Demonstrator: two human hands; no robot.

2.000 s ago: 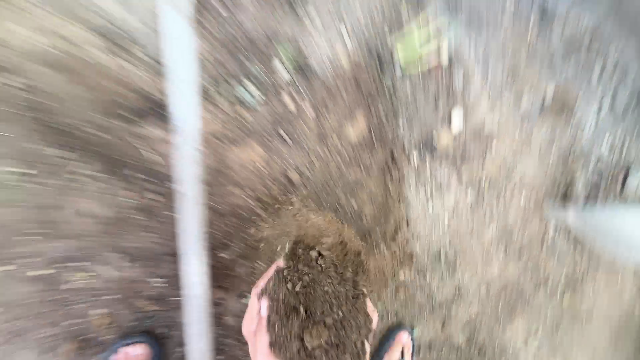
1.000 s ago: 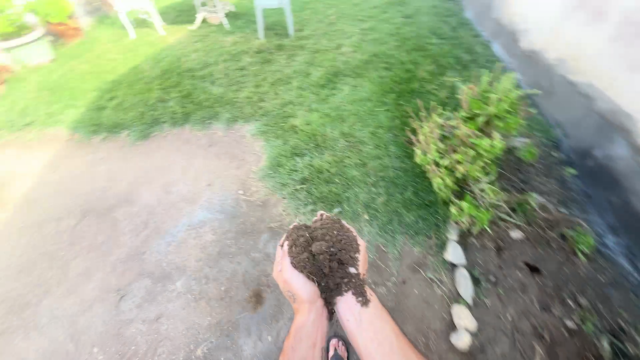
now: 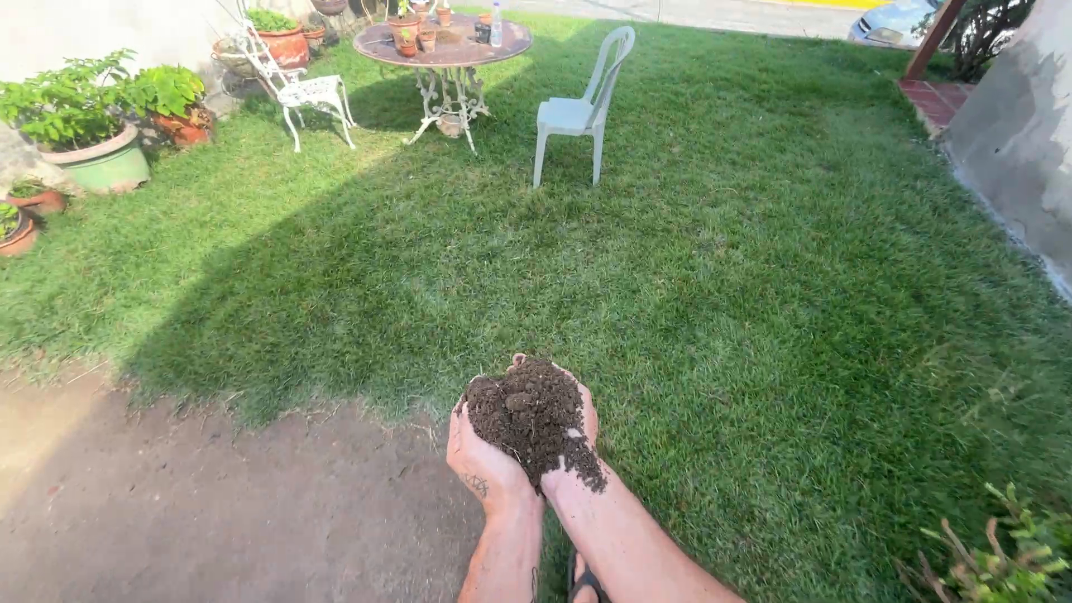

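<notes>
Dark crumbly soil [image 3: 532, 410] is heaped in my two cupped hands, held together low in the middle of the view. My left hand [image 3: 481, 461] supports the heap from the left, its fingers mostly hidden under the soil. My right hand [image 3: 578, 456] cups it from the right, and some soil has spilled over that wrist. A sandalled foot [image 3: 584, 578] shows below the forearms.
Ahead on the lawn [image 3: 712, 276] stand a white plastic chair [image 3: 569, 115], a round table [image 3: 444, 46] with small pots and a bottle, and an ornate white metal chair [image 3: 314, 90]. Potted plants [image 3: 96, 159] line the left wall. A shrub [image 3: 1005, 544] grows at lower right.
The view has swung up from bare ground to the lawn and furniture. My cupped hands hold the soil throughout. The table and chairs now show fully; one second ago only their lower parts did.
</notes>
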